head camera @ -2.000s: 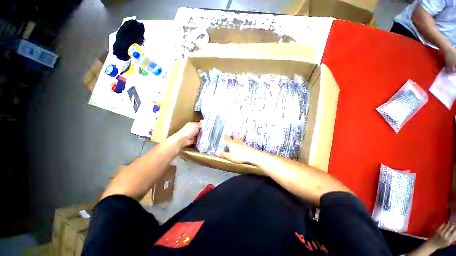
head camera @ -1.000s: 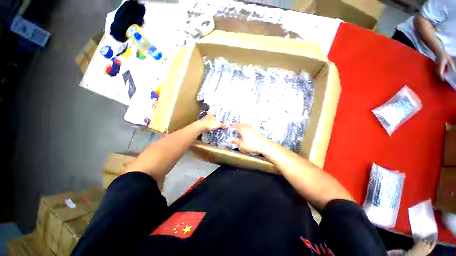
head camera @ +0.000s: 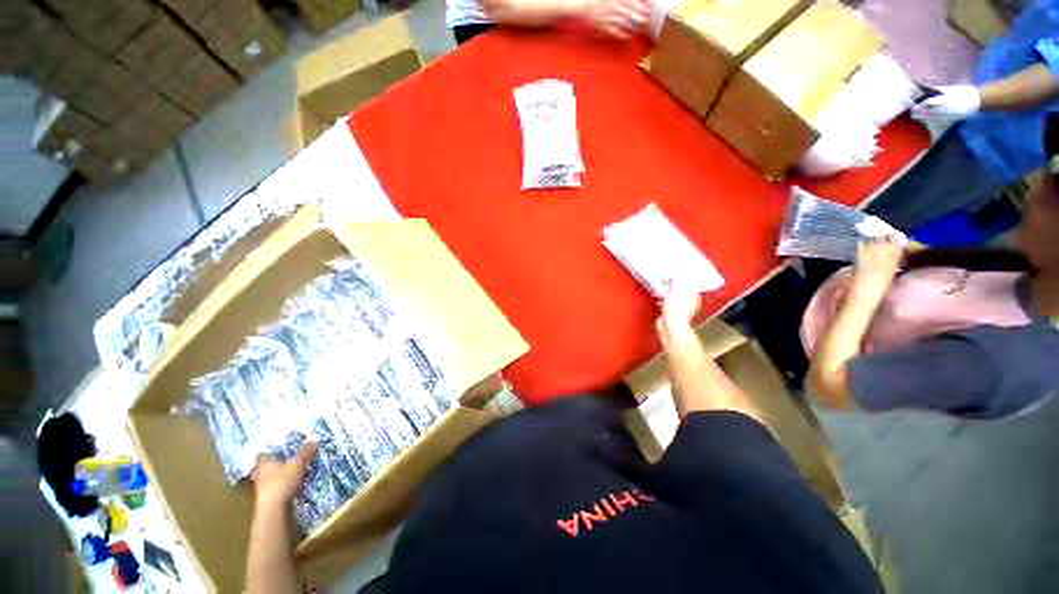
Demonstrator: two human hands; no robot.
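The open shipping carton stands on the white table end at my left. Inside, rows of shiny bubble bags stand on edge. My left hand is inside near the carton's near left part, thumb and fingers apart, resting against the packed bags. My right hand reaches over the red cloth and holds the near end of a whitish bubble bag; its fingertips are partly hidden. Another bubble bag lies farther back on the cloth.
Two small brown cartons stand on the red cloth. A person at the right holds a bubble bag; gloved and bare hands of others show at the far edge. An open carton stands below the table edge. Bottles lie at left.
The view has turned to the right. My right hand has left the carton and reached a bubble bag on the red cloth. My left hand remains in the carton. More co-workers are in view.
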